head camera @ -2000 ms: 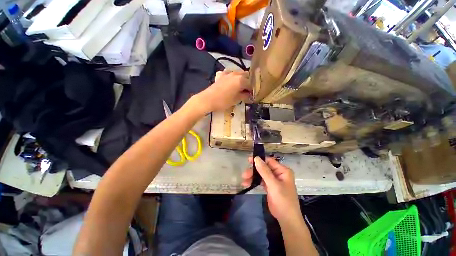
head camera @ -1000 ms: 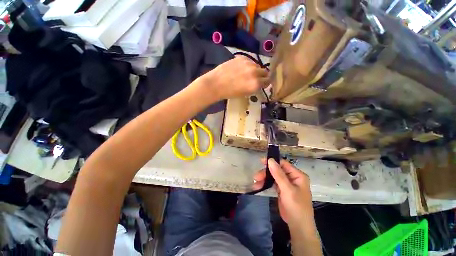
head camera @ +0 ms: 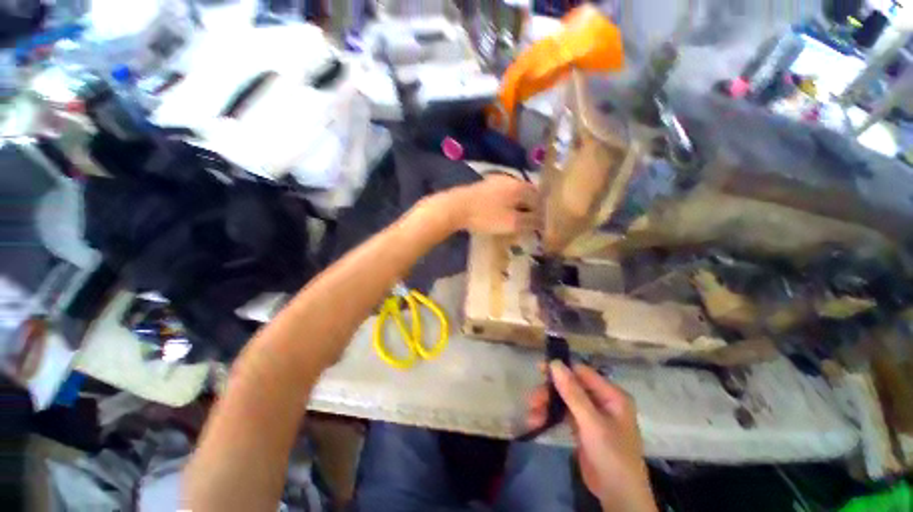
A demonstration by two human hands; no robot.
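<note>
The frame is blurred. My right hand [head camera: 601, 420] grips a narrow black fabric strip [head camera: 558, 350] between thumb and fingers at the front edge of the machine bed [head camera: 501, 300]. The strip runs up to the dark needle area [head camera: 546, 275] under the beige-brown sewing machine head [head camera: 586, 170]. My left hand [head camera: 501, 205] is behind the needle area, beside the head, with its fingers bent together; what its fingertips hold is hidden. Yellow-handled scissors [head camera: 411, 330] lie on the table left of the bed, blades partly behind my left forearm.
A black fabric heap [head camera: 200, 240] lies at left. White boxes [head camera: 270, 100] are at upper left. An orange cloth [head camera: 571, 55] and spools with pink ends [head camera: 452, 149] are behind the bed. The whitish table edge [head camera: 420, 402] runs across the front. A green basket [head camera: 886, 502] shows at lower right.
The view has tilted up and shifted, so the machine, scissors and hands sit lower in the frame. More of the orange cloth shows. Both hands stay in about the same places at the machine.
</note>
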